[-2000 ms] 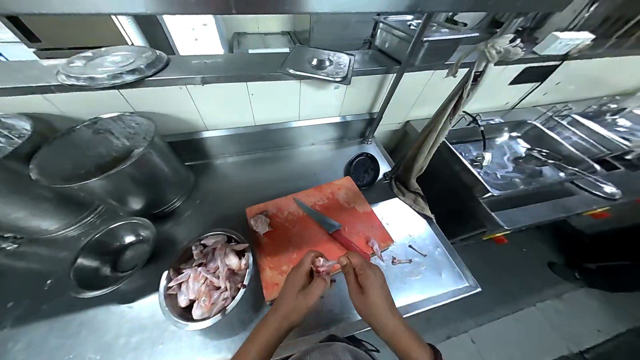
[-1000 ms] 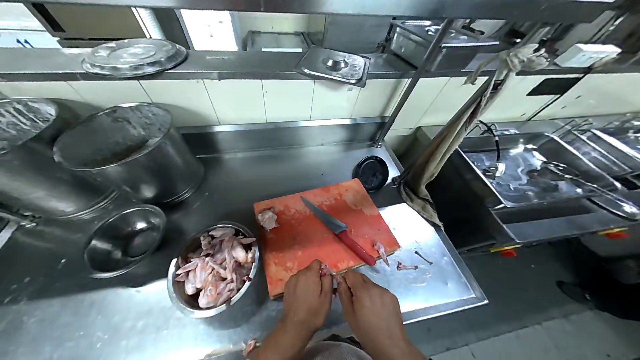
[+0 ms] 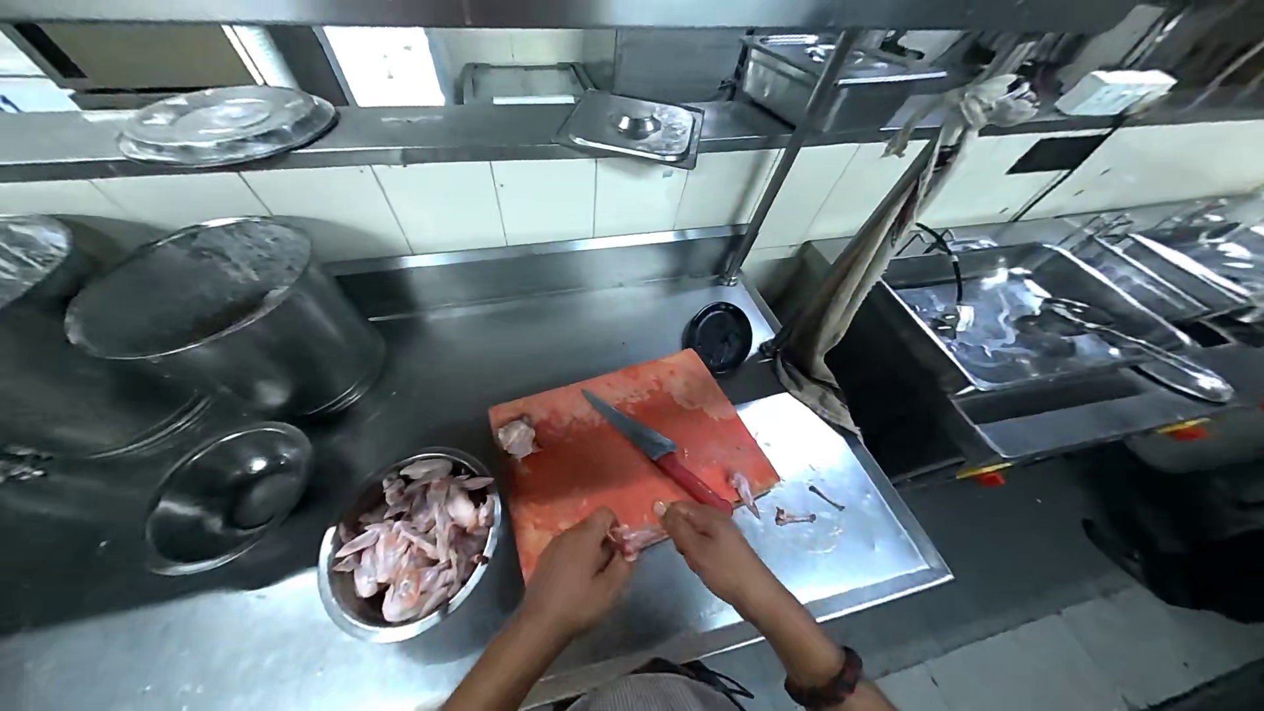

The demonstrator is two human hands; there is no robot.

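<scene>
Between my two hands, over the near edge of the red cutting board [image 3: 583, 474], is a small piece of raw poultry [image 3: 635, 538]. My left hand [image 3: 578, 573] grips its left end, and my right hand [image 3: 706, 548] holds the right end. A knife with a red handle [image 3: 657, 449] lies on the board, its blade toward the far left. One lump of raw meat [image 3: 516, 437] rests on the board's left side, another small piece [image 3: 745, 492] at its right edge. Left of the board, a steel bowl [image 3: 331, 583] holds raw poultry pieces [image 3: 420, 538].
Small bones [image 3: 793, 516] lie on the steel counter right of the board. A black round lid or dish [image 3: 719, 337] sits behind it. Large steel pots [image 3: 232, 316] and an empty steel bowl [image 3: 229, 494] stand left. A cloth [image 3: 859, 276] hangs by the sink [image 3: 1037, 316] at right.
Two seconds ago the hands held the piece at about the same place; one second ago they were closer together. They are now farther apart, with the piece showing between them.
</scene>
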